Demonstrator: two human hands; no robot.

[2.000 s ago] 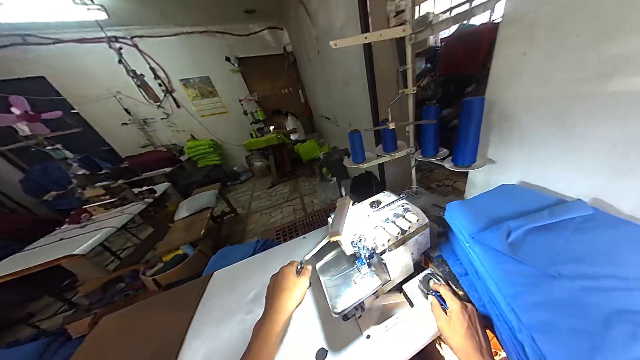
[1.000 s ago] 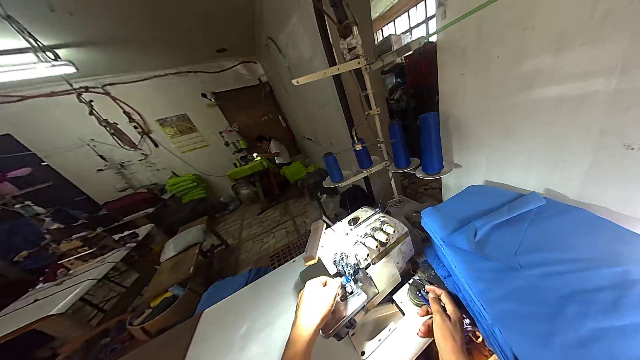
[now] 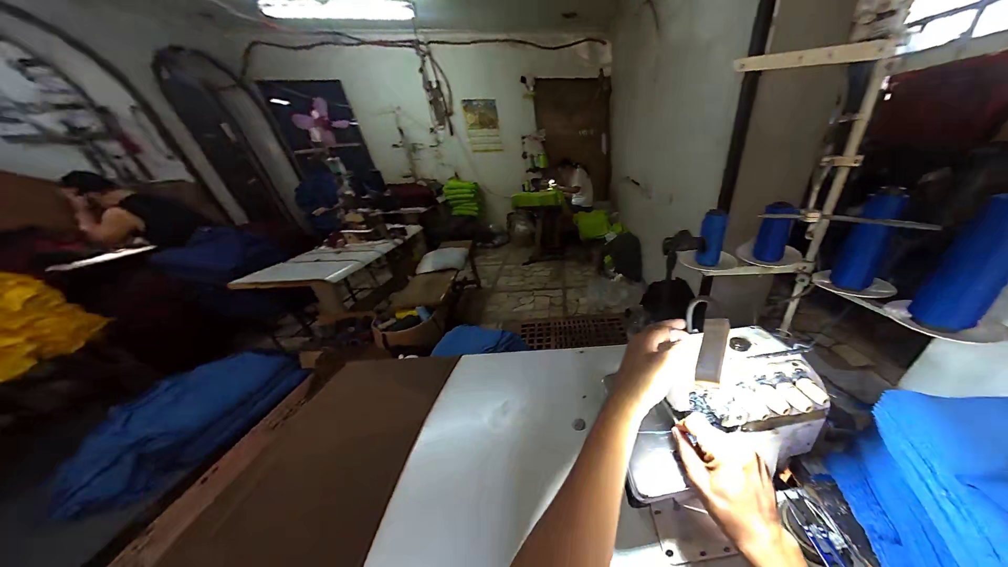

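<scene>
An overlock sewing machine (image 3: 764,386) stands at the right end of a white table, its front lit brightly. My left hand (image 3: 654,362) is raised at the machine's left side, fingertips near a curved metal piece; whether it grips anything is unclear. Low at the threading area, my right hand (image 3: 724,472) has its thumb and fingers close together by the needle area, and glare hides what may be between them. Blue thread cones (image 3: 713,238) sit on the thread stand behind the machine. Below the hands lies the machine's shiny metal plate (image 3: 655,466).
Blue fabric (image 3: 945,465) is piled right of the machine, and more blue fabric (image 3: 189,417) lies at the left beyond a brown board (image 3: 315,449). Two people sit working farther off, one at far left, one at the back. A cardboard box (image 3: 409,329) stands beyond the table.
My right hand has moved from the machine's right side to its front. My left hand has gone up from the needle area to the upper left side. The view has swung left.
</scene>
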